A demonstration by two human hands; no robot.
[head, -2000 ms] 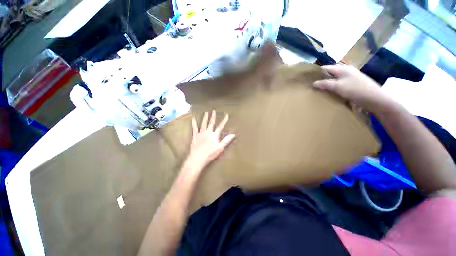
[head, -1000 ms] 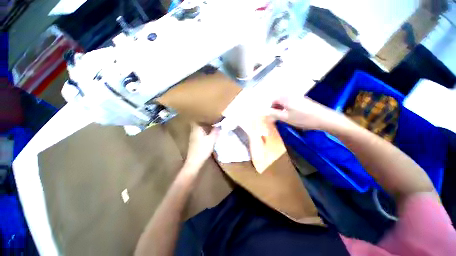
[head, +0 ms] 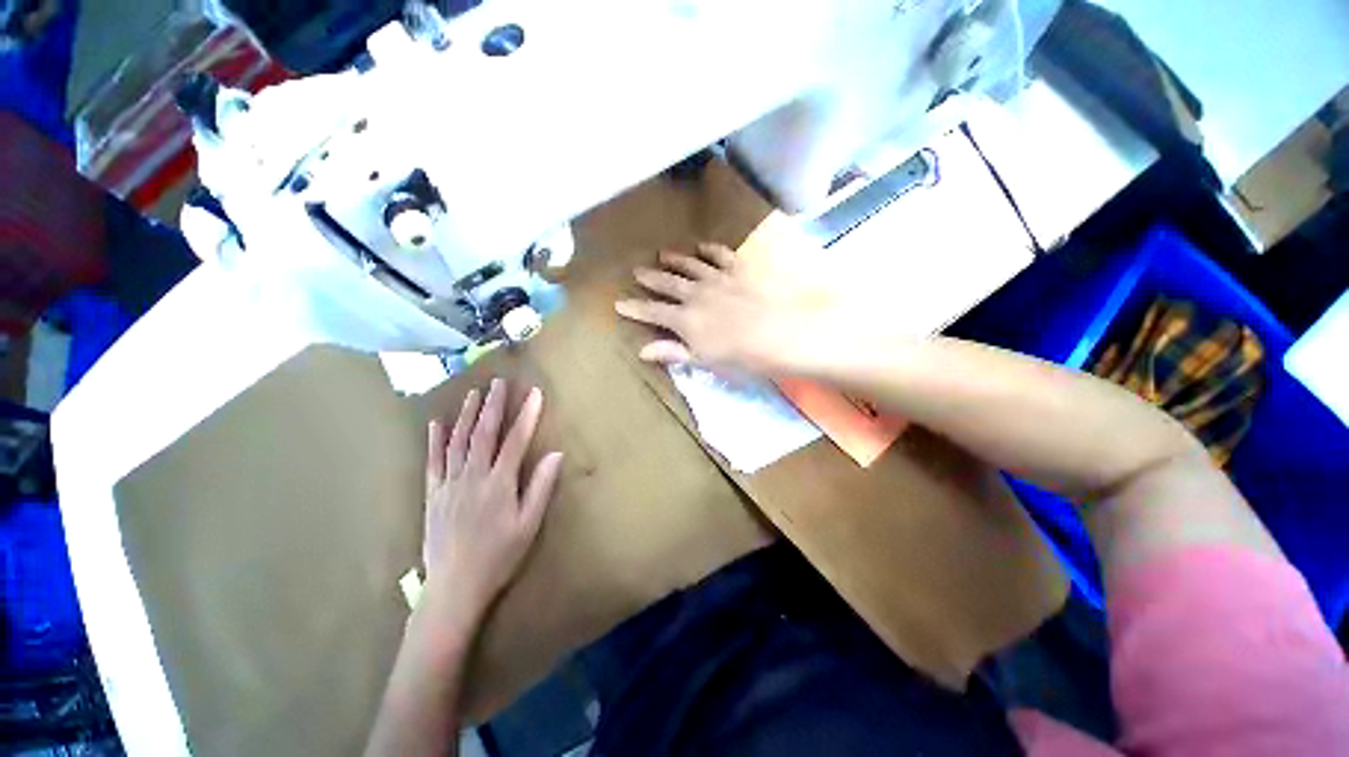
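Brown cloth (head: 281, 547) covers much of the white table and runs under the machine arm and over its front edge. My left hand (head: 481, 503) lies flat on the cloth, fingers spread, below the needle area (head: 496, 318). My right hand (head: 710, 311) rests flat on the cloth at the centre, fingers spread. A white irregular sheet (head: 740, 419) lies under the right wrist, with an orange card (head: 851, 425) beside it, partly hidden by the forearm. A dark edge line runs down the cloth. A small cream sticker (head: 413, 587) shows beside the left wrist.
The white sewing machine (head: 621, 89) spans the top. A blue bin (head: 1154, 296) with orange-and-black plaid cloth (head: 1195, 370) stands at the right. A red-striped package (head: 178, 111) is at the upper left. My lap in dark cloth is at the bottom.
The raised cloth has come down and lies folded beside the machine. The white sheet and orange card have come into view. My left hand has moved left and flattened; my right hand has moved left onto the cloth.
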